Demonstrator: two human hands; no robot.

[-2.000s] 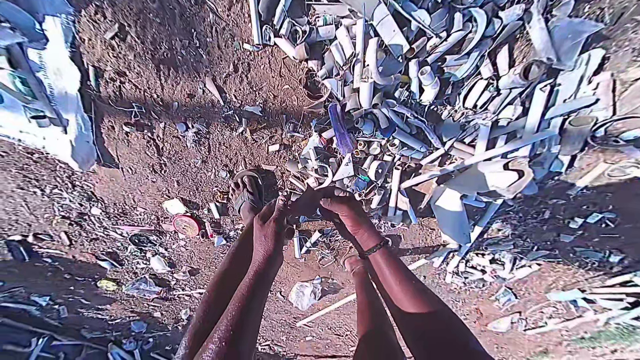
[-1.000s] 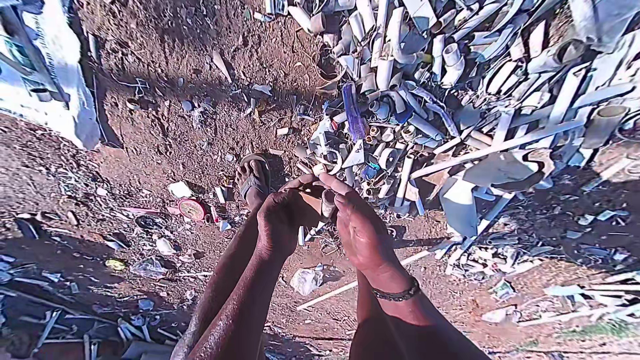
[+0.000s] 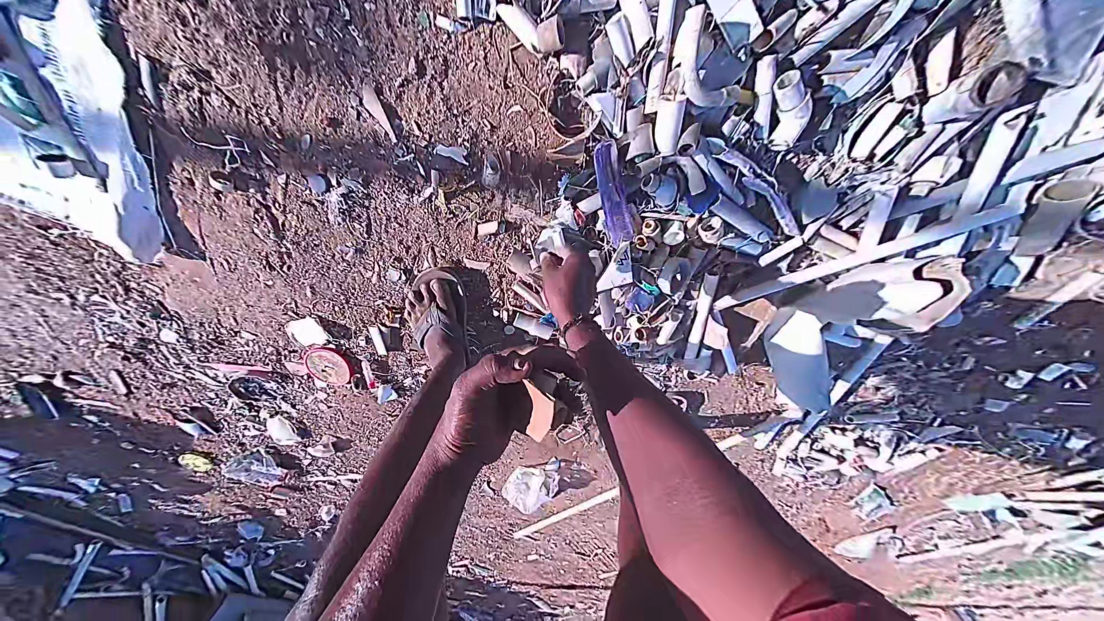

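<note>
My left hand [image 3: 496, 397] is curled around a tan, flat-sided piece [image 3: 541, 410], whose material I cannot tell. Beyond it, my right hand [image 3: 569, 280], with a dark bracelet at the wrist, reaches over the near left edge of a pile of cut plastic pipe pieces [image 3: 681, 121]. Its fingers are bent at a small whitish piece, and whether they grip it is unclear. Just right of that hand lie a purple plastic piece [image 3: 612, 194] and several short pipe ends with brownish openings.
My sandalled foot [image 3: 438, 315] stands on the dirt left of the pile. A white sack [image 3: 78, 129] lies at the upper left. Long white strips [image 3: 871, 250] cross the pile at right. A round red-rimmed lid [image 3: 328, 366], a crumpled clear plastic bag [image 3: 530, 487] and scattered scraps lie on the ground.
My hands were together a second ago; now the right one has moved forward to the pile's edge. The left has stayed near my body with the tan piece.
</note>
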